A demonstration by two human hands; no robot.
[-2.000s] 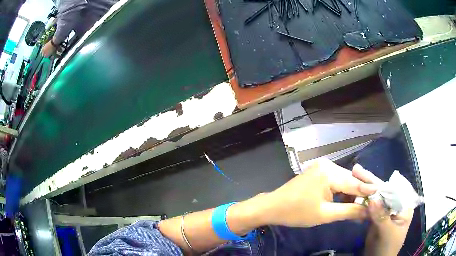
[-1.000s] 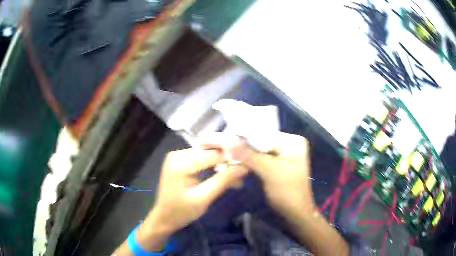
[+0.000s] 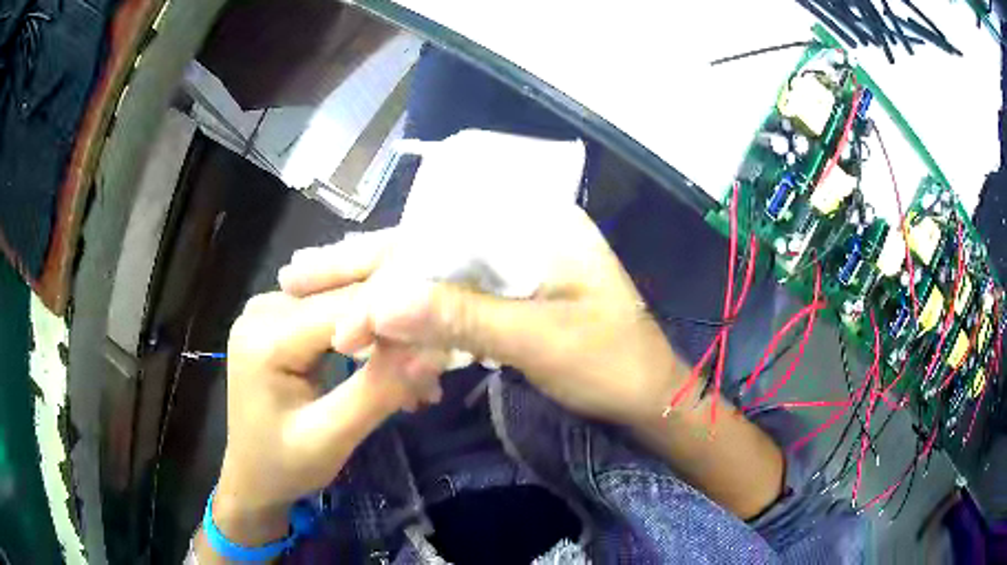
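Observation:
A white tissue or cloth [image 3: 486,188] is spread and folded over my hands at the centre. My right hand [image 3: 552,331] holds it from the right, with the thumb along its lower edge. My left hand [image 3: 298,364], with a blue band on the wrist, meets the right hand. Its upper fingers reach the tissue's lower left edge, and its thumb lies below. A small pale piece shows under the right thumb. The gripped part is hidden by the fingers.
A circuit board panel [image 3: 836,188] with red and black leads lies at right, leads hanging over the bench edge. Black sticks [image 3: 872,22] lie on the white sheet [image 3: 618,77]. A brown-edged tray [image 3: 83,166] is at far left. My denim-clad lap is below.
The view has turned right and down, so the board panel shows more fully. The tissue sits more widely over my fingers, and my hands have drawn closer together.

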